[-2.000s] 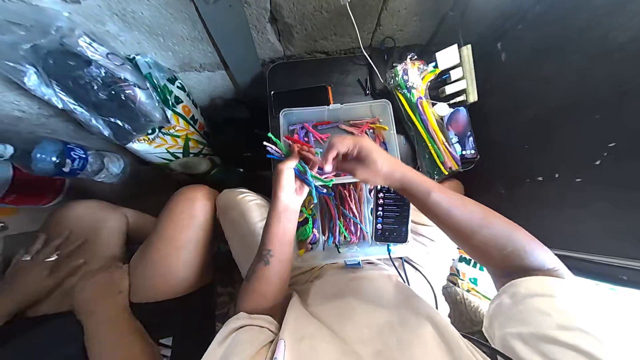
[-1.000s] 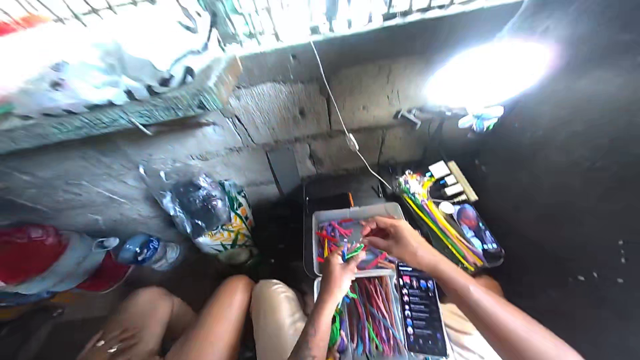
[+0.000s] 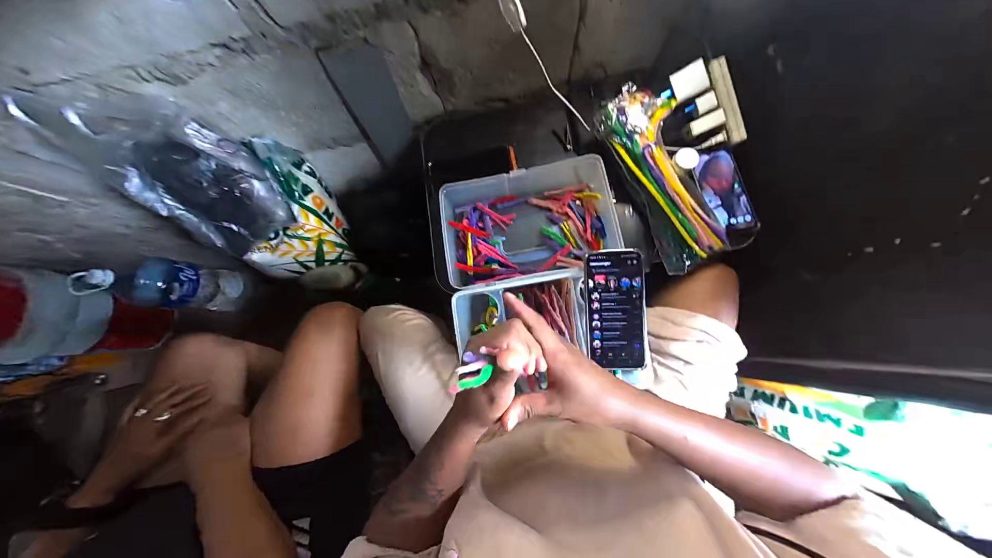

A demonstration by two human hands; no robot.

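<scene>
My left hand [image 3: 496, 368] is closed around a few short fuzzy stems, seemingly pipe cleaners [image 3: 474, 377], with green, purple and pink showing. Against it lies my right hand [image 3: 562, 372], one finger pointing up and the others partly hidden; whether it grips anything is unclear. Both hands are in front of my torso, at the near edge of a divided plastic box [image 3: 460, 298] that holds more coloured pieces. The box's tray-like other half [image 3: 446, 209] lies beyond, with short pieces in loose piles. A phone [image 3: 616, 310] rests on the box's right side.
A bag of long pipe cleaners [image 3: 659, 186] lies on the right, beside a power strip [image 3: 728, 101] with chargers and a second phone [image 3: 725, 190]. Another person's legs [image 3: 310, 387] are close on my left. Behind them are a plastic bottle [image 3: 182, 283] and a printed sack [image 3: 310, 209].
Both hands have come from over the far tray back towards my torso. The far tray with its piles of short pieces is now uncovered. The view has tilted up and back down.
</scene>
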